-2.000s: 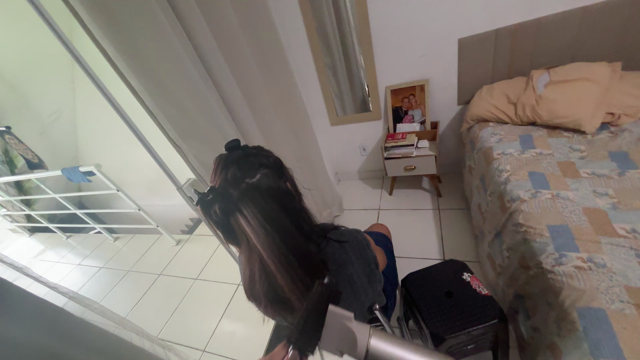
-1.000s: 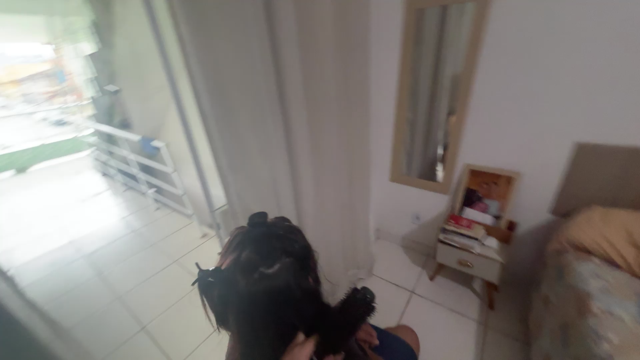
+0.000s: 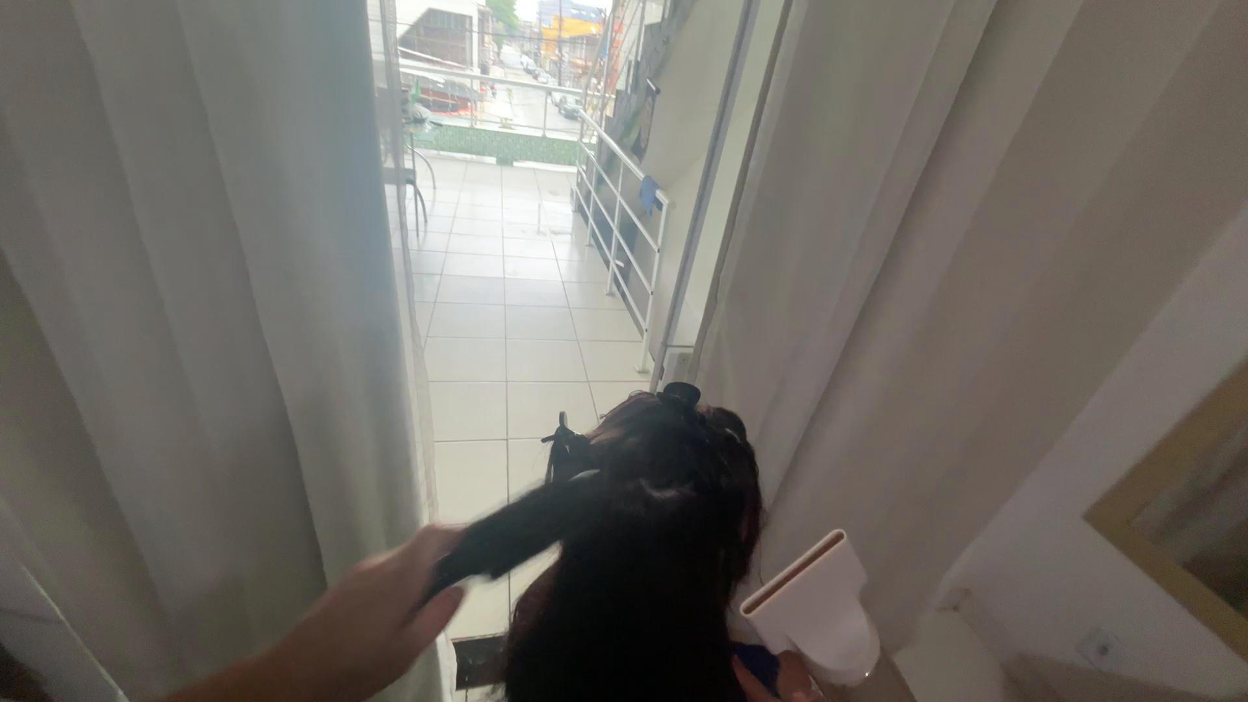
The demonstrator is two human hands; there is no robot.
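Observation:
My left hand (image 3: 390, 604) reaches in from the lower left, its fingers closed around a dark lock of hair (image 3: 517, 531) drawn out sideways from a seated person's head (image 3: 673, 458). Black clips (image 3: 681, 394) hold hair up at the crown and left side, while long dark hair hangs down the back. To the right of the hair, a pale hair dryer (image 3: 814, 609) tilts with its flat slot nozzle facing up and left. Skin shows beside the dryer at the bottom edge; whether it is my right hand or the seated person is unclear. The dryer's handle is hidden.
Long curtains (image 3: 877, 244) hang on both sides of a doorway. Beyond it are a tiled balcony floor (image 3: 473, 361) and a white metal railing (image 3: 624, 219) with a blue cloth on it. A framed mirror (image 3: 1180, 507) is on the wall at the right.
The view has swung left toward the doorway. My left hand now holds a lock out to the left. The round brush seen at the right of the head one second ago is not distinguishable now.

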